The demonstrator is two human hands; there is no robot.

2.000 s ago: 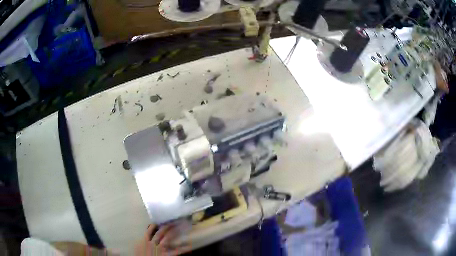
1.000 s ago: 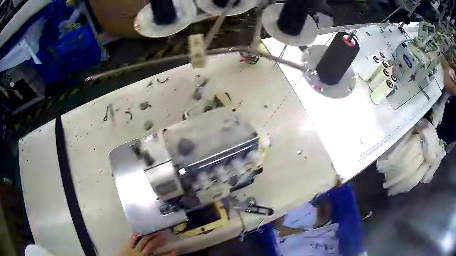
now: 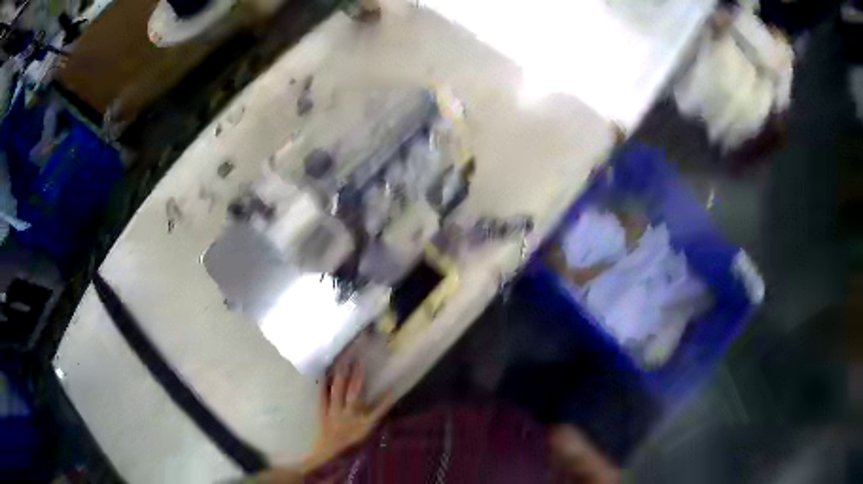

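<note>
The overlock machine [image 3: 312, 232], blurred, stands on the white table [image 3: 180, 312], with its shiny metal plate [image 3: 308, 326] at its left front. A pale yellow frame [image 3: 447, 293] surrounds a dark opening at the machine's front. My left hand [image 3: 345, 411] lies at the table's front edge below the plate, fingers spread, with no fabric seen in it. My right hand [image 3: 582, 458] is blurred and cut off by the bottom edge, beside my lap; its grip cannot be made out. A small dark tool [image 3: 503, 227], perhaps snips, lies right of the machine.
A blue basket [image 3: 714, 345] holding white fabric pieces [image 3: 643, 293] stands right of my lap, beyond the table edge. Pale cloth [image 3: 729, 85] is at the upper right. Blue containers [image 3: 80, 180] and a brown carton [image 3: 118, 61] are at the upper left. A dark strip crosses the table's left part.
The view has turned and shifted downward, bringing my plaid-clad lap, right hand and more of the blue basket into view. Most thread cones have left the picture. My left hand remains near the table edge.
</note>
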